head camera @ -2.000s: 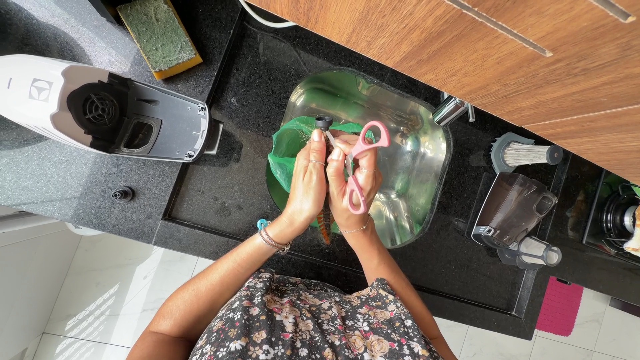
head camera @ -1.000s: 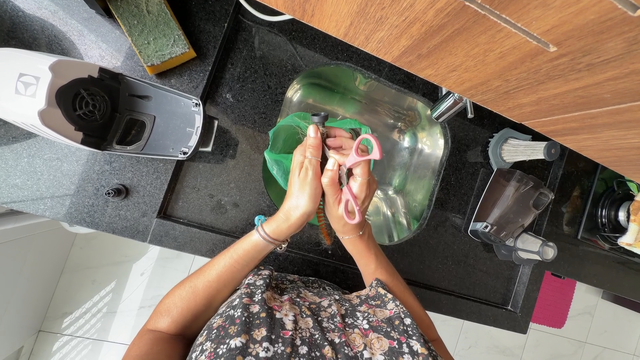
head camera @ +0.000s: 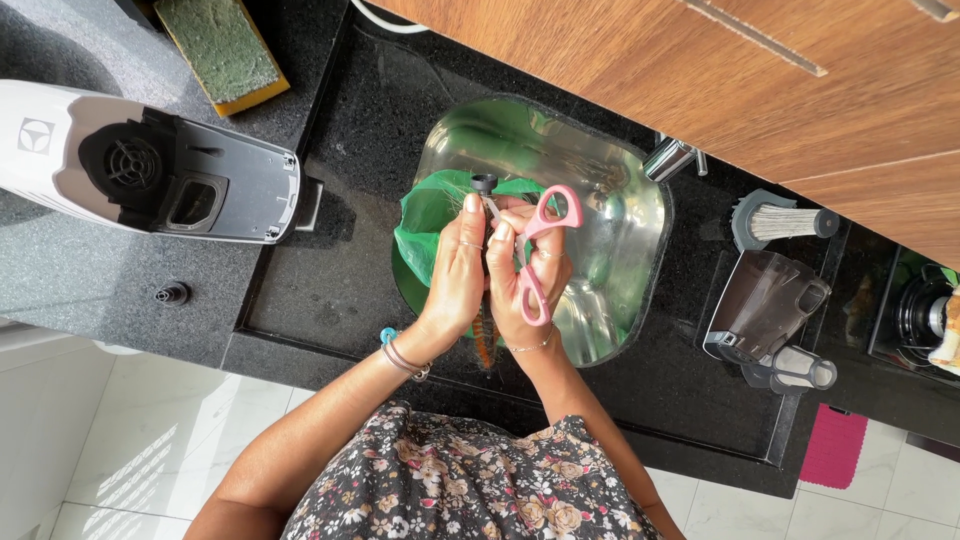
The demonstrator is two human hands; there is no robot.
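Note:
Over a metal sink (head camera: 626, 225), my left hand (head camera: 457, 262) grips a roller brush (head camera: 484, 337) whose orange bristles show below the palm and whose black end cap (head camera: 484, 182) sticks out above the thumb. My right hand (head camera: 529, 262) holds pink-handled scissors (head camera: 556, 210) by the blade end, the handle loops pointing outward. Its fingertips are close to the brush near the cap, where loose hair strands stick out. A green plastic bag (head camera: 421, 225) lies open in the sink beneath my hands. How the fingers wrap the brush is partly hidden.
At left are a handheld vacuum body (head camera: 150, 172), a sponge (head camera: 221, 56) and a small black part (head camera: 173, 293). To the right lie a pleated filter (head camera: 784, 223), a clear dust container (head camera: 769, 304) and a mesh filter (head camera: 802, 369). A faucet (head camera: 671, 157) stands behind the sink, below a wooden cabinet (head camera: 675, 75).
My right hand and the scissors have shifted slightly against the brush. My left hand keeps its grip.

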